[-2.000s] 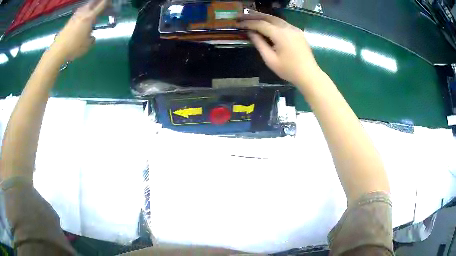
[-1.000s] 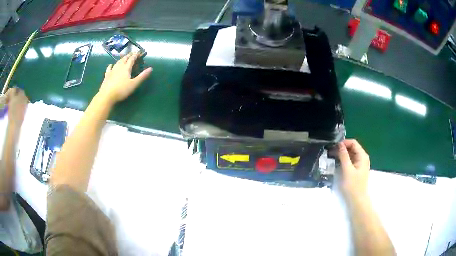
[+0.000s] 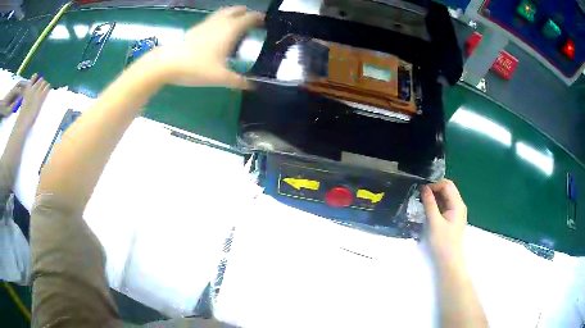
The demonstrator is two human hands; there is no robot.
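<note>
The press machine [image 3: 288, 118] stands in front of me. The orange-brown press fixture [image 3: 349, 70] with a pale green label shows on its top. A phone-frame rim appears to lie around the fixture; its left part is blurred. My left hand [image 3: 215, 48] is blurred, thumb and fingers spread, at the machine's upper left edge, with no part seen in it. My right hand [image 3: 447, 208] is at the machine's lower right side, fingers bent, fingertips against the side; the button there is hidden. The red button [image 3: 339, 196] sits between yellow arrows, untouched.
Phone frames [image 3: 97, 46] lie on the green belt [image 3: 186, 109], one partly behind my left arm and another [image 3: 571, 200] far right. A further frame [image 3: 58, 138] lies on the white bench at left, partly covered by my arm. Another person's hands [image 3: 25, 99] are at far left.
My left hand has moved right from the belt frame to the machine. The press head has moved back, uncovering the fixture. My right hand stays at the machine's side.
</note>
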